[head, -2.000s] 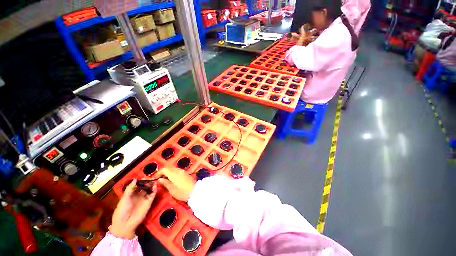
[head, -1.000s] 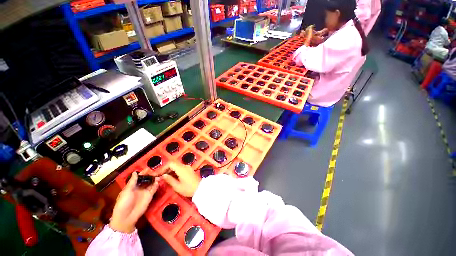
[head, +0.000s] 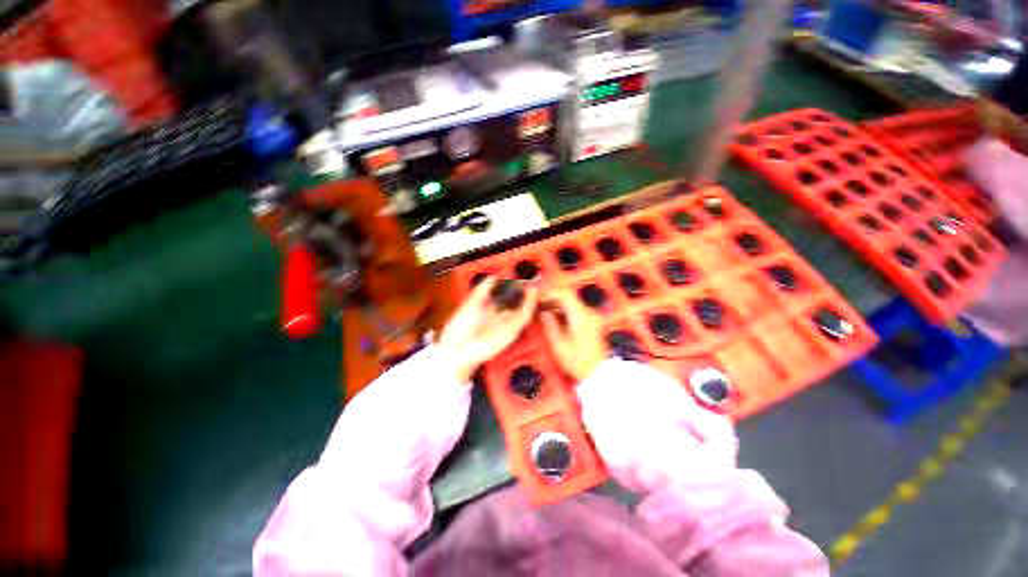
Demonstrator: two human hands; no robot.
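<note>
My left hand holds a small round black unit over the near left part of the red-orange foam tray. My right hand is close beside it, fingers bent; blur hides whether it grips anything. The tray's square pockets hold several round black units, and some pockets at the right are bare. Two units with bright faces lie in the near pockets, one at the front corner. The frame is motion-blurred.
The orange-brown toggle fixture with its red handle stands left of the tray. Behind are black loops on pale paper, a controller and a power supply. A second filled tray and a person's pink sleeve are at right.
The view has swung left, so the bench, fixture and tray appear further right. My left hand still holds the black unit beside my right hand.
</note>
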